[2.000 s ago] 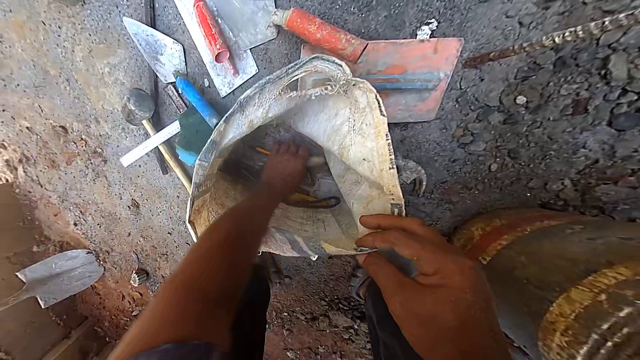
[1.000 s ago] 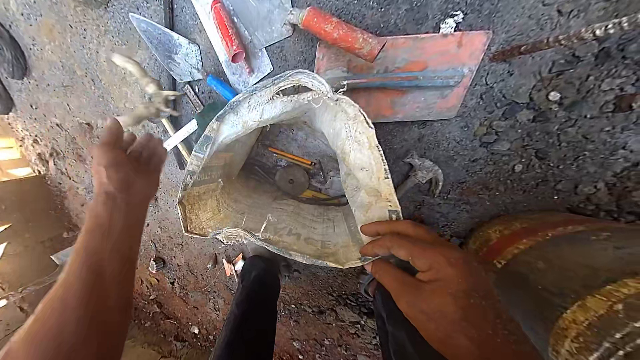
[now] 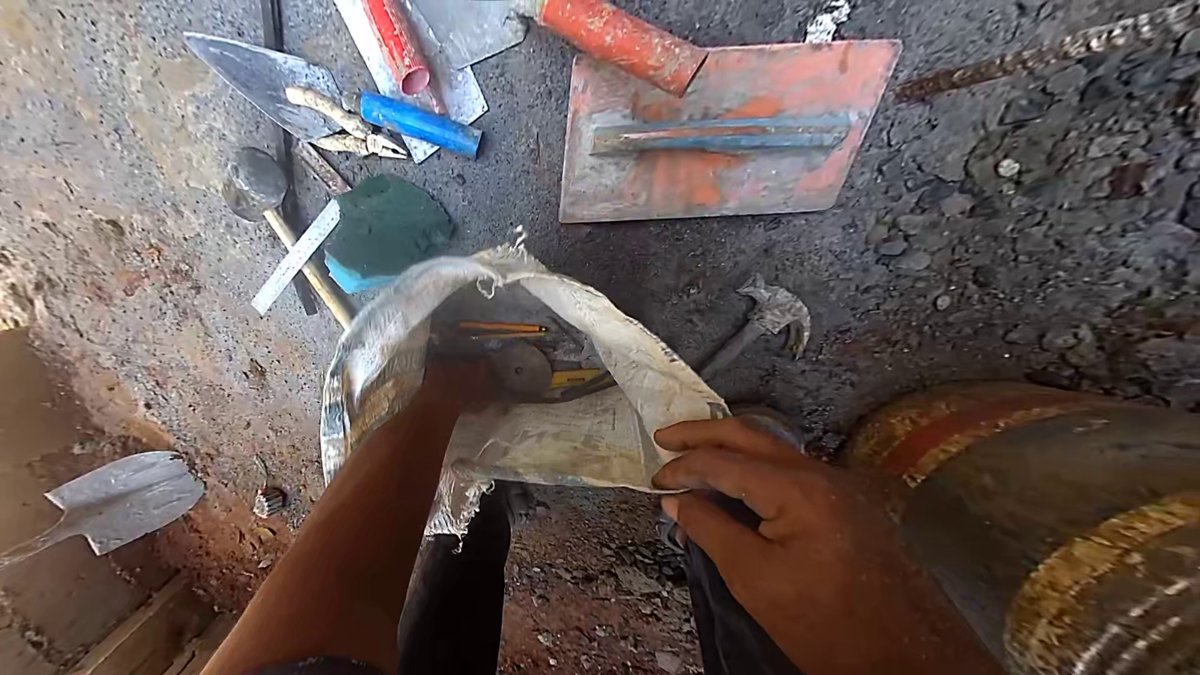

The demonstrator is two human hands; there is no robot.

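Observation:
A worn woven sack [image 3: 553,450] stands with its mouth spread between my legs. My right hand [image 3: 759,506] pinches its rim at the right. My left hand [image 3: 464,380] reaches down inside, blurred and in shadow, beside a round disc [image 3: 520,369]; whether its fingers hold anything cannot be told. Also in the sack are an orange pencil-like stick [image 3: 503,328] and a yellow tool part [image 3: 574,378]. Pincers with pale, crusted handles [image 3: 333,111] lie on a pointed trowel [image 3: 258,80], next to a blue handle [image 3: 422,124].
Beyond the sack lie a plastering float [image 3: 722,131], a red-handled trowel [image 3: 398,47], a mallet [image 3: 255,183] and a green pad [image 3: 389,225]. A claw hammer [image 3: 771,309] is right of the sack. A banded cylindrical container [image 3: 1012,487] stands at right, a shovel blade [image 3: 127,497] at left.
My left hand held the pincers left of the sack a second ago; they now lie on the pointed trowel, and that hand is back inside the sack. My right hand has stayed on the rim.

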